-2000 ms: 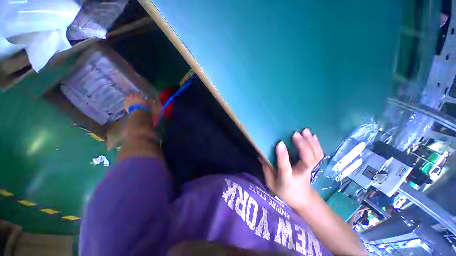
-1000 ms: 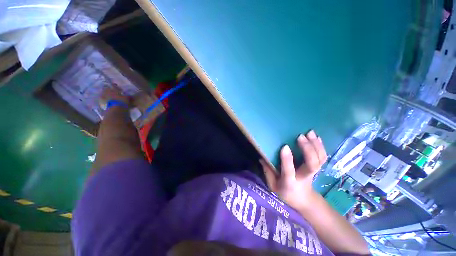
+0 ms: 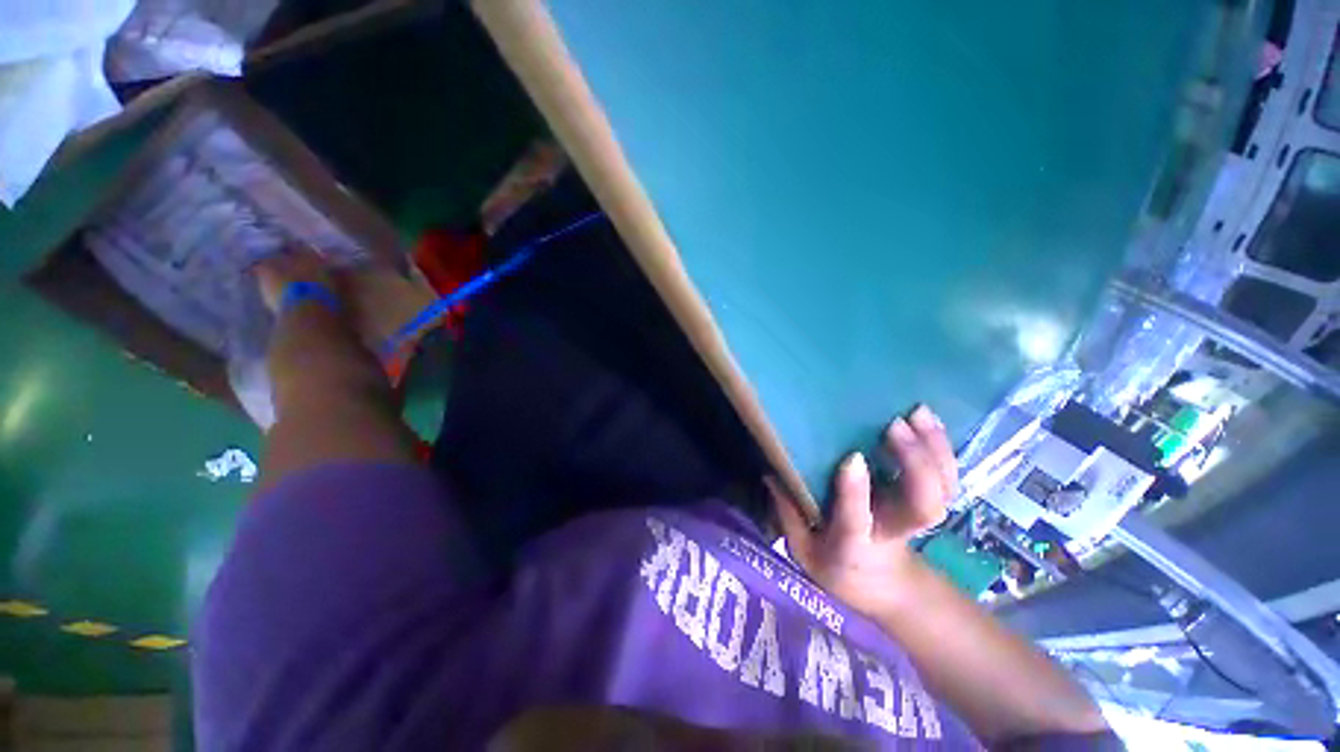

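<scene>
A cardboard box (image 3: 360, 206) with crinkled white bags or film (image 3: 184, 221) in it stands below the bench at left. My left hand (image 3: 279, 275), with a blue wrist strap (image 3: 309, 294), reaches down into the box against the white material. Its fingers are blurred and partly hidden, so I cannot tell whether it grips anything. My right hand (image 3: 874, 507) rests on the near edge of the green bench top (image 3: 882, 191), fingers apart on the surface, thumb at the wooden edge, holding nothing.
More white sheets (image 3: 52, 88) hang at the upper left. A blue cord (image 3: 500, 275) runs from the bench edge past something red (image 3: 445, 265). Clear film, a white square part (image 3: 1080, 485) and metal rails (image 3: 1220, 331) are at the right. A white scrap (image 3: 229, 466) lies on the floor.
My left hand has moved left and farther into the box. The view has shifted, so the box sits farther left. My right hand has stayed on the bench edge.
</scene>
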